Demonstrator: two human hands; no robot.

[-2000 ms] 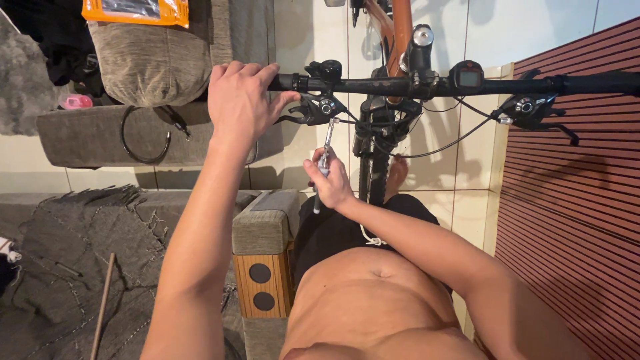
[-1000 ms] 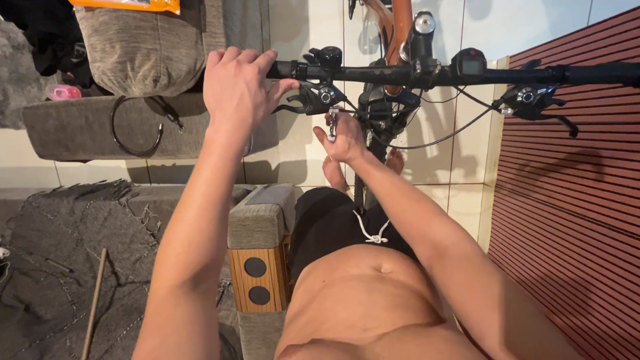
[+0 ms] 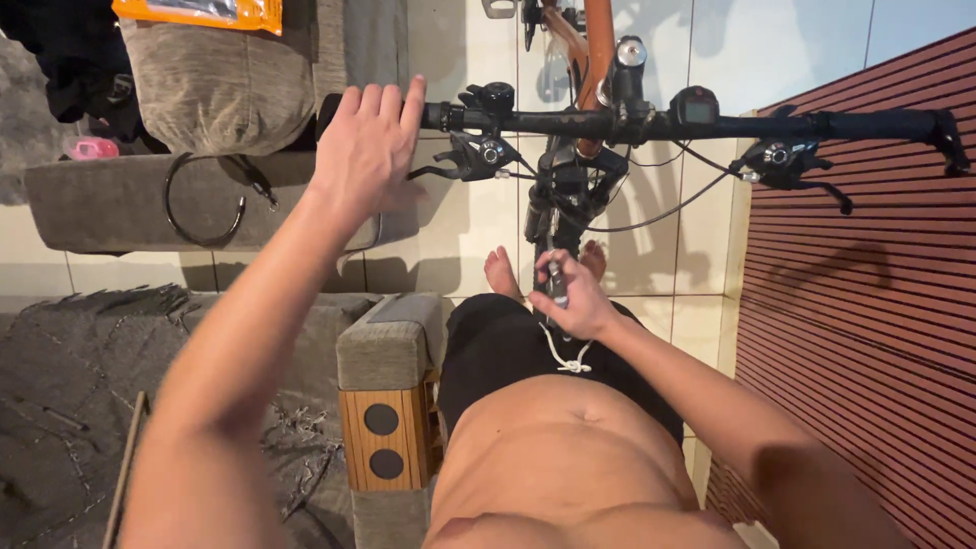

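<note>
My left hand [image 3: 370, 145] lies over the left grip of a bicycle handlebar [image 3: 549, 122], its thumb side blurred. Close to it are a bell [image 3: 497, 97], a shifter [image 3: 488, 155] and a black brake lever [image 3: 436, 169]. My right hand [image 3: 576, 293] is closed around a small silvery metal tool [image 3: 557, 282], whose exact kind I cannot tell, in front of the bike's front tyre. A bike computer [image 3: 695, 107] sits on the bar, and the right shifter and brake lever [image 3: 785, 160] show farther right. The orange frame [image 3: 596, 61] runs away from me.
A grey sofa seat [image 3: 91, 206] at the left bears a looped black cable [image 3: 169, 206]. An orange package [image 3: 252, 15] lies on a cushion. A wooden panel with two round dark discs [image 3: 383, 438] stands beside my leg. Red slatted panelling [image 3: 862, 290] rises at the right.
My right hand, with the metal tool, has moved from just below the left shifter back towards my body. My left hand stays at the left grip, its fingers now straighter.
</note>
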